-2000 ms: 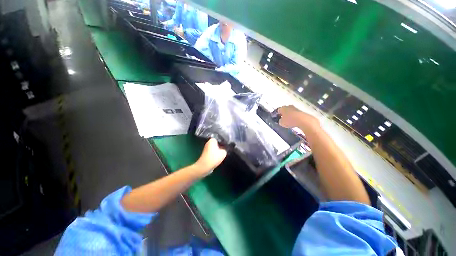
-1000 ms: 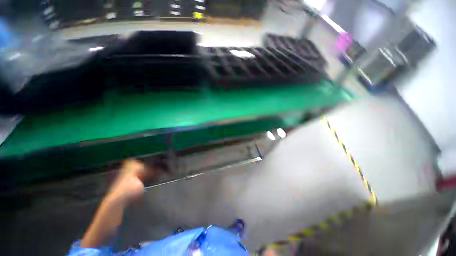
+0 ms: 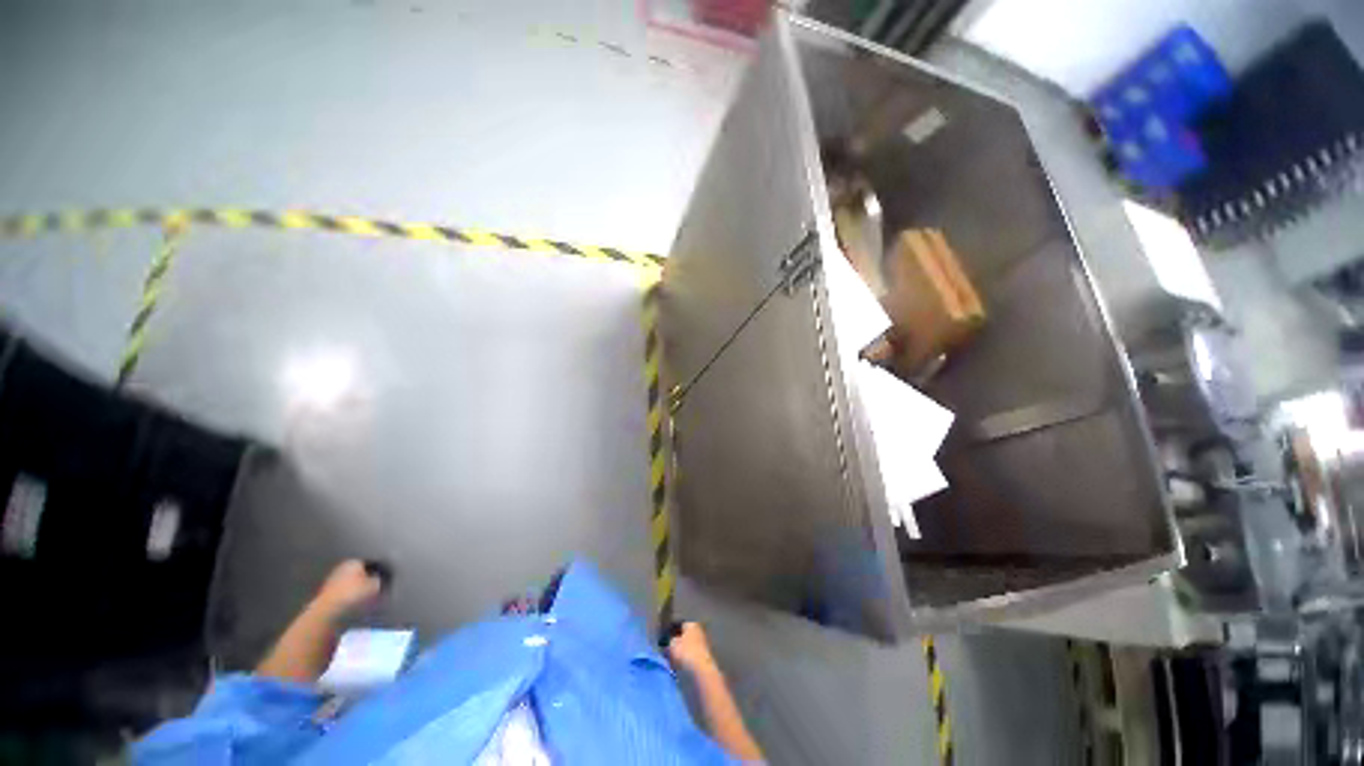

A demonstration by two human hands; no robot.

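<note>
A large grey metal box (image 3: 748,374), open at the top, stands on the floor right of centre. White sheets (image 3: 902,434) and a brown cardboard piece (image 3: 935,299) lie inside it. My left hand (image 3: 352,587) is low at the left, small and blurred, with dark fingertips. My right hand (image 3: 691,651) is low at the centre, near the box's lower left corner and apart from it, also with a dark fingertip. I cannot tell if either hand is closed. A pale flat thing (image 3: 368,659) shows beside my left forearm; what it is is unclear.
Yellow-black tape (image 3: 419,232) crosses the grey floor and runs along the box's left side. Dark bins or shelving with white labels (image 3: 90,509) stand at the lower left. Blue crates (image 3: 1159,105) are at the upper right. Blurred metal equipment stands along the right edge.
The view has swung from the green bench and black totes to the floor and metal box. The clear bag and bench are out of view. Both hands are now low, away from the bench.
</note>
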